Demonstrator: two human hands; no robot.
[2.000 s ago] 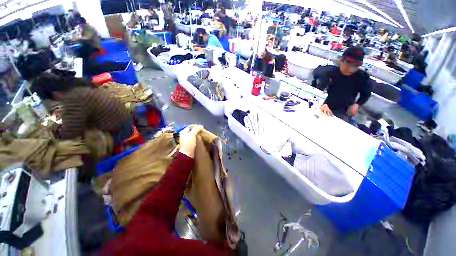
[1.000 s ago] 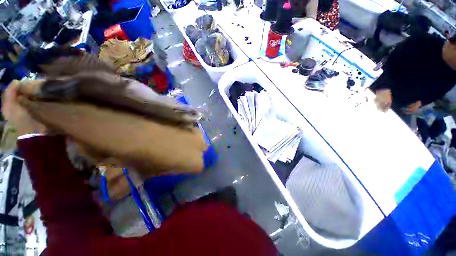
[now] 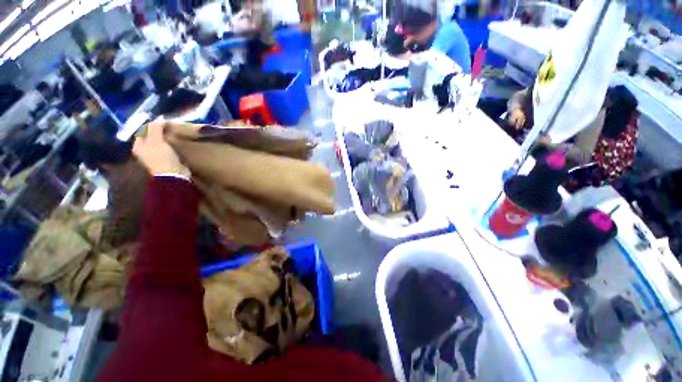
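Note:
My left hand [image 3: 159,153], in a dark red sleeve, is raised at left centre and grips one end of a tan garment piece [image 3: 258,175]. The piece stretches out to the right, folded, with a dark band along its upper edge and its lower part hanging. My fingers are partly blurred. Below it a blue crate [image 3: 324,287] holds a crumpled heap of tan pieces [image 3: 262,310]. The held piece is above the crate, apart from the heap. My right hand is not in view.
White troughs [image 3: 383,287] with dark and grey cloth line the white table [image 3: 449,157] at right. Black cones with pink tops and a red can [image 3: 511,218] stand on it. A person in brown [image 3: 127,198] sits at left beside tan cloth [image 3: 71,257].
My left hand has moved right and slightly up from the far left edge with the tan piece. The view has swung, and the crate with its tan heap now shows below the piece.

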